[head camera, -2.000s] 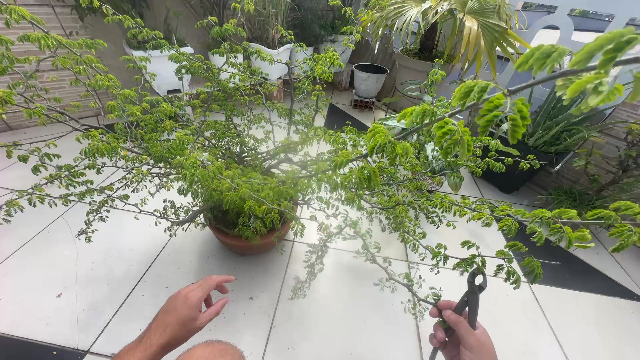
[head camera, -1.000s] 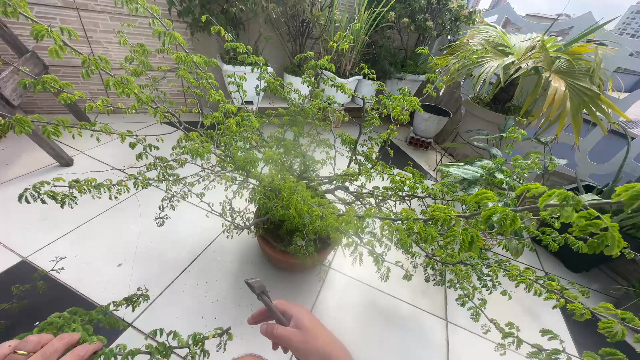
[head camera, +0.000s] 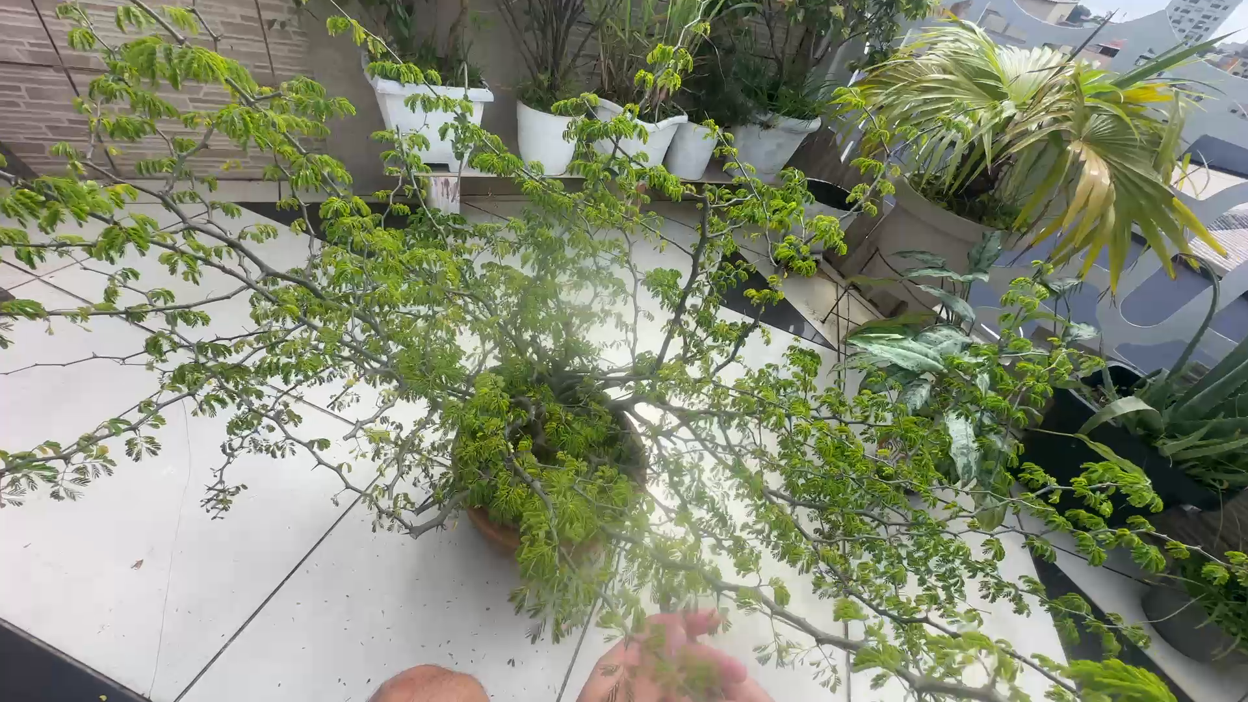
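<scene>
A thorny, leafy shrub or small tree spreads wide branches from a round terracotta pot on the floor. At the bottom centre, what looks like my left hand is partly covered by fine leaves and a hazy glare. Its fingers are bent near the lower foliage in front of the pot; whether they grip a twig cannot be told. My right hand and the dark metal cutting tool are out of view. A long low branch passes to the right of the visible hand.
White planters stand along the back wall. A potted fan palm is at the back right. A dark planter with spiky leaves sits at the right. A bare knee shows at the bottom edge. Small bits dot the white floor tiles.
My right hand, which held the dark metal tool, has left the view. The leafy piece near my left hand at the lower left is no longer seen there. The view has shifted.
</scene>
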